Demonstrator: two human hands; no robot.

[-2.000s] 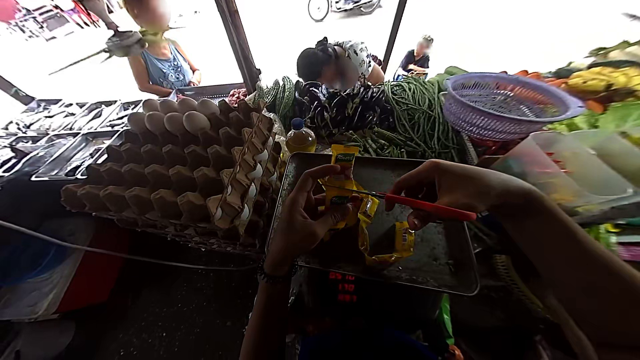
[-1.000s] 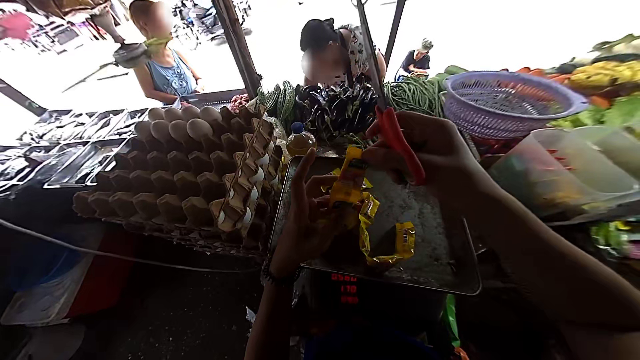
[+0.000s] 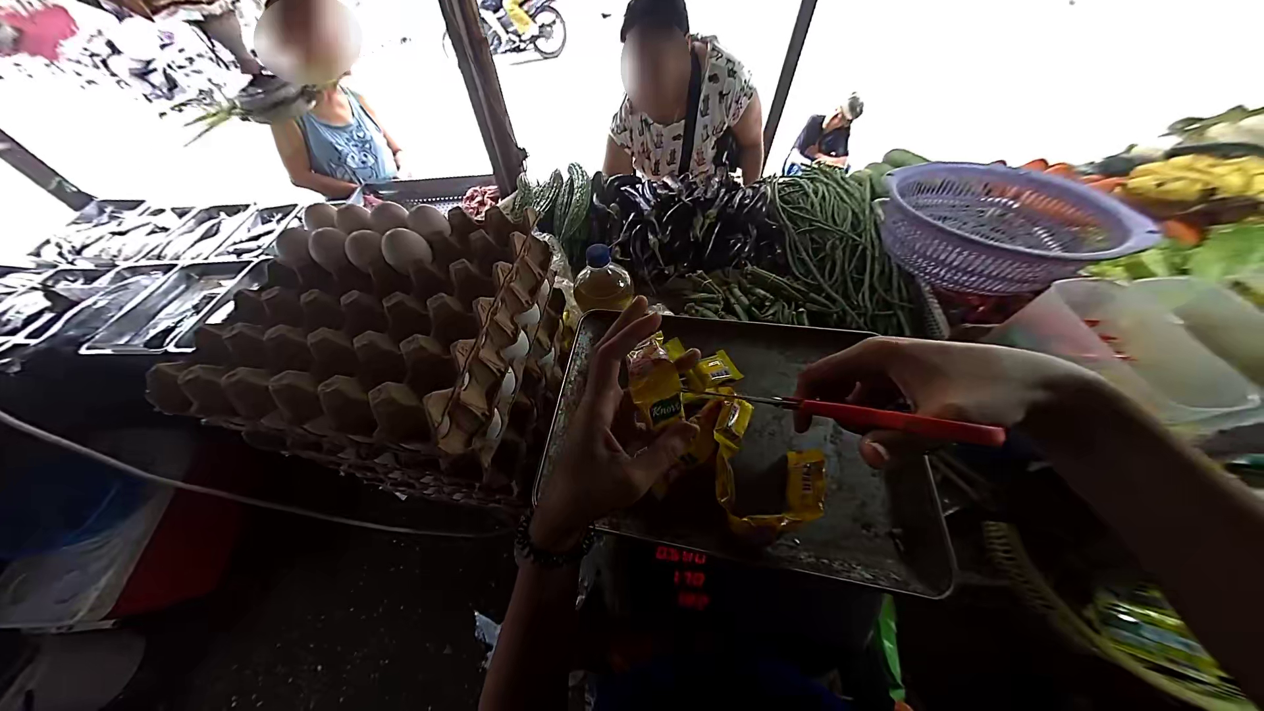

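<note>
Over the metal tray of a digital scale, my left hand grips a yellow Knorr sachet strip between thumb and fingers. My right hand holds red-handled scissors, whose blades point left and reach the strip beside my left fingers. Whether the blades are apart is hard to tell. More yellow sachets, joined in a curling strip, lie on the tray just right of my left hand. Below the tray glow the red digits of the scale display.
Stacked egg trays with some eggs stand left of the tray. Behind it are an oil bottle, eggplants and long beans. A purple basket and a plastic container sit at the right. Several people are beyond the stall.
The scissors were raised upright a second ago; now my right hand has them lowered, pointing left at the sachets. The person behind the eggplants has risen somewhat.
</note>
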